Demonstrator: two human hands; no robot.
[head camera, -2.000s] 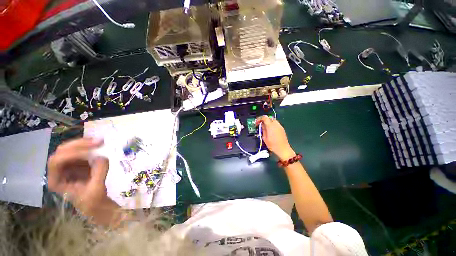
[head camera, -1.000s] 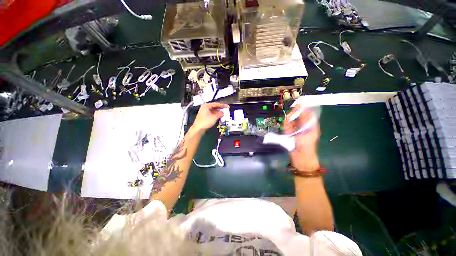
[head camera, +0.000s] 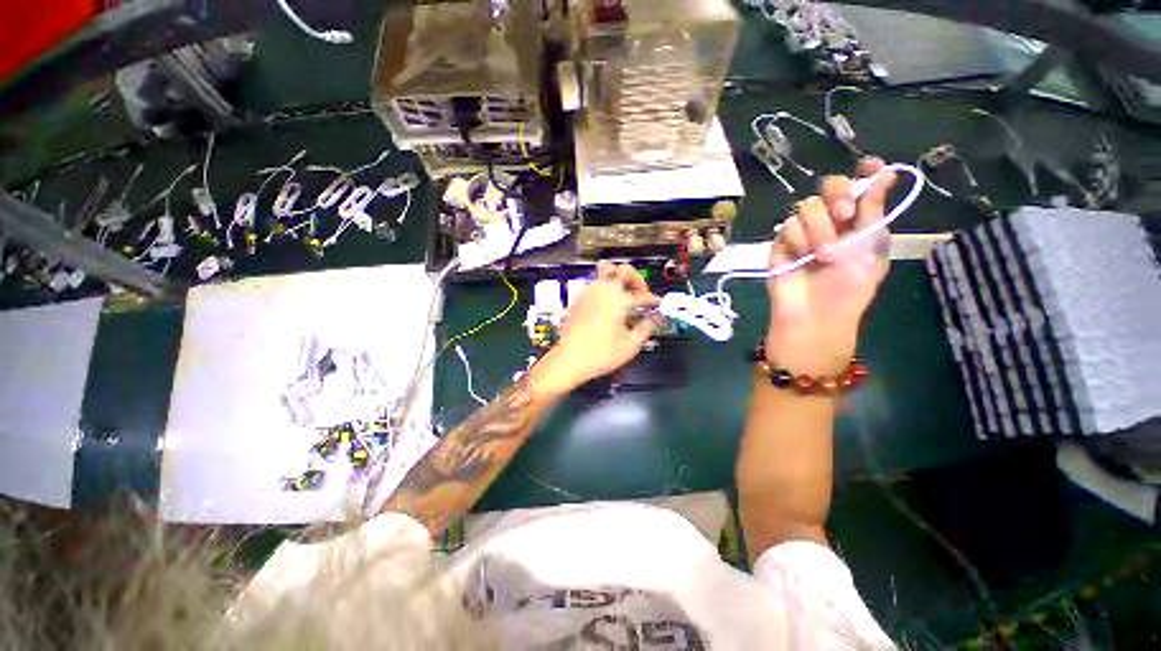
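Note:
My right hand (head camera: 828, 261) is raised right of the test fixture, its fingers closed on a white cable (head camera: 901, 214) that loops above it. The cable runs left to a small coiled bundle (head camera: 698, 314) over the fixture's right part. My left hand (head camera: 598, 333) is over the middle of the fixture, its fingertips pinched at the bundle's left end; the exact part between them is too small to tell. The black fixture base (head camera: 637, 376) shows below the left hand. Its white block (head camera: 548, 305) shows at the left, and the green board is mostly hidden.
A white sheet (head camera: 236, 382) at left holds a pile of corded units (head camera: 334, 388). Covered instruments (head camera: 656, 95) stand behind the fixture. A white power strip (head camera: 509, 242) and yellow wire (head camera: 499, 318) lie left of it. Stacked trays (head camera: 1057, 324) stand at right; more corded units line the shelf.
My left hand has moved from the fixture's left side to its middle. My right hand has risen and moved right with the cable. The coiled bundle now shows between my hands.

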